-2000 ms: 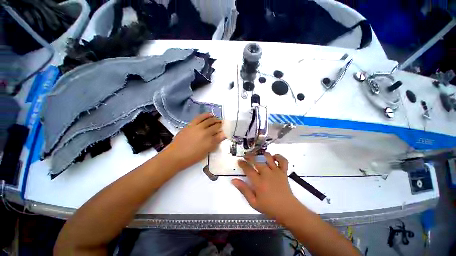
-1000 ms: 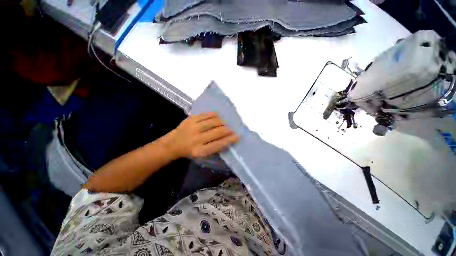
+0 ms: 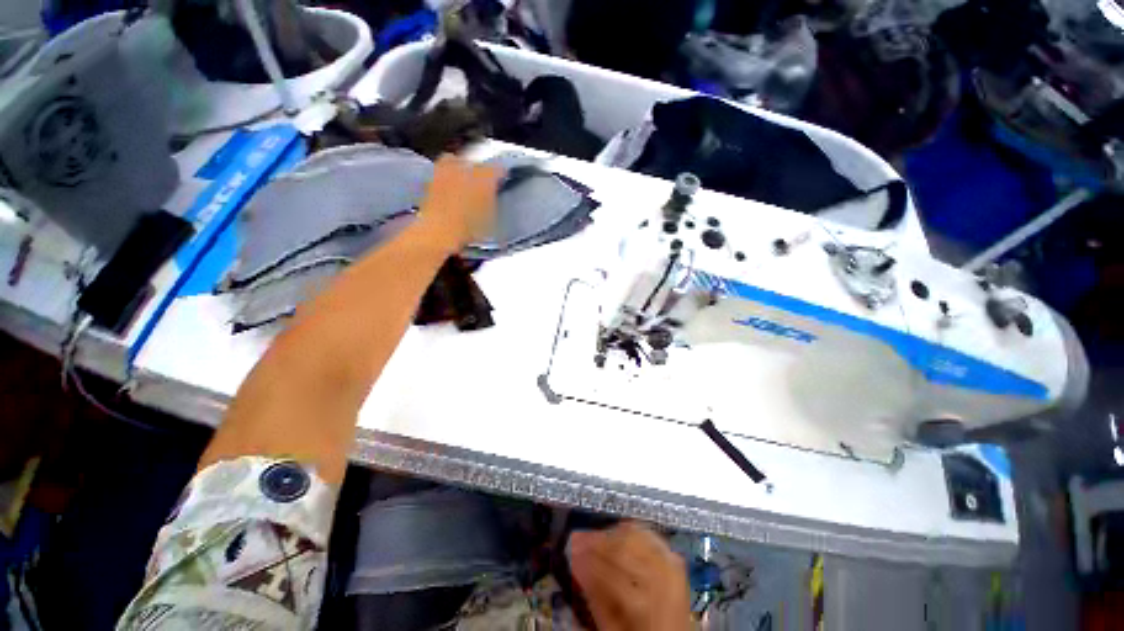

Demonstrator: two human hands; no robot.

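My left hand (image 3: 466,203) is stretched out over the stack of grey cut panels (image 3: 327,203) on the left of the table. It is blurred, and its fingertips are hard to make out. My right hand (image 3: 629,577) is below the table's front edge, with its fingers curled; whether it holds anything is hidden. A grey cloth piece (image 3: 425,542) lies at my lap. A dark strip bundle (image 3: 456,300) lies by the stack. The needle area (image 3: 631,345) of the white sewing machine has no hand at it.
A short dark strip (image 3: 733,452) lies right of the needle. A control panel (image 3: 974,489) is at the right table end. Dark cloth (image 3: 740,154) fills the trough behind. Another workstation with a blue stripe (image 3: 234,203) stands at the left.
The view has swung back up to the machine. My left hand has left the grey piece at the front edge and moved up to the stack. My right hand has come into view at my lap.
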